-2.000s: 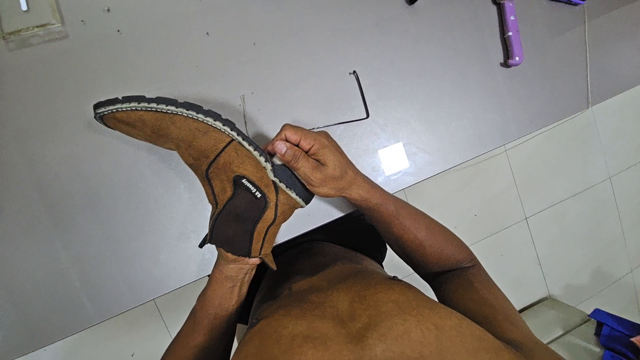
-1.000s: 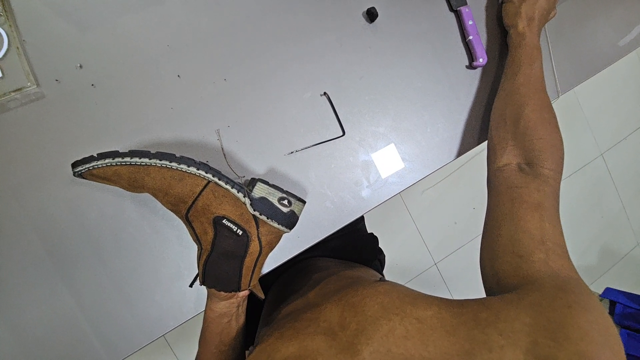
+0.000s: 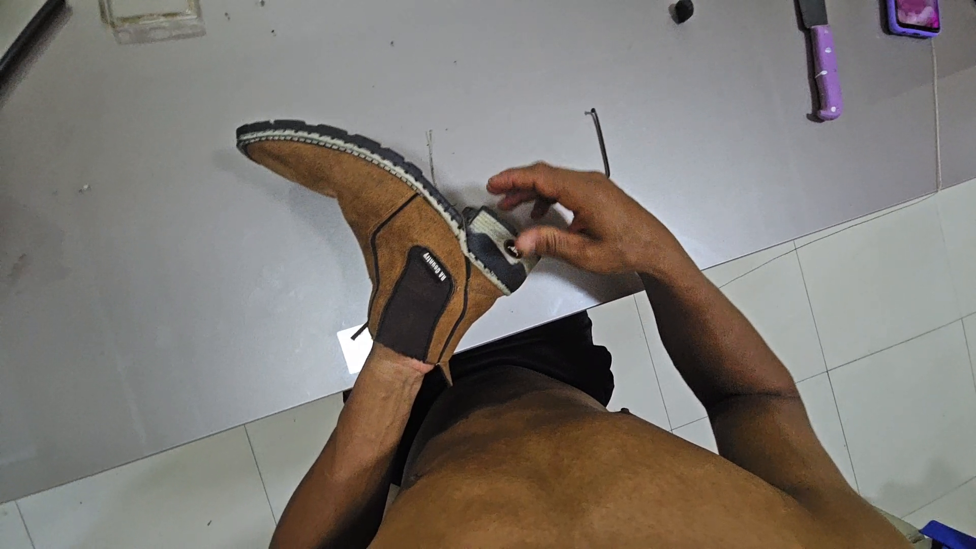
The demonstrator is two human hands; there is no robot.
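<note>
A brown suede ankle boot (image 3: 415, 229) with a dark elastic side panel is held on its side over the grey table, toe to the left. My left hand (image 3: 400, 364) is inside the boot shaft; only the wrist shows and the fingers are hidden. Beside the heel (image 3: 492, 248), my right hand (image 3: 583, 217) has its fingers apart and seems to hold nothing; its thumb is close to or touching the heel. A thin loose thread (image 3: 431, 156) stands out by the sole. Behind my right hand, a bent black rod (image 3: 601, 143) lies partly covered.
A knife with a purple handle (image 3: 826, 72) and a phone in a purple case (image 3: 913, 19) lie at the far right. Near them are a small black lump (image 3: 682, 11) and a pale cord (image 3: 937, 114). A clear plastic container (image 3: 156, 21) stands at upper left. The table edge (image 3: 183, 450) runs diagonally nearby.
My right hand was at the boot's heel two seconds ago, then reached to the upper right beyond the knife. It is back beside the heel. My left hand stays inside the boot.
</note>
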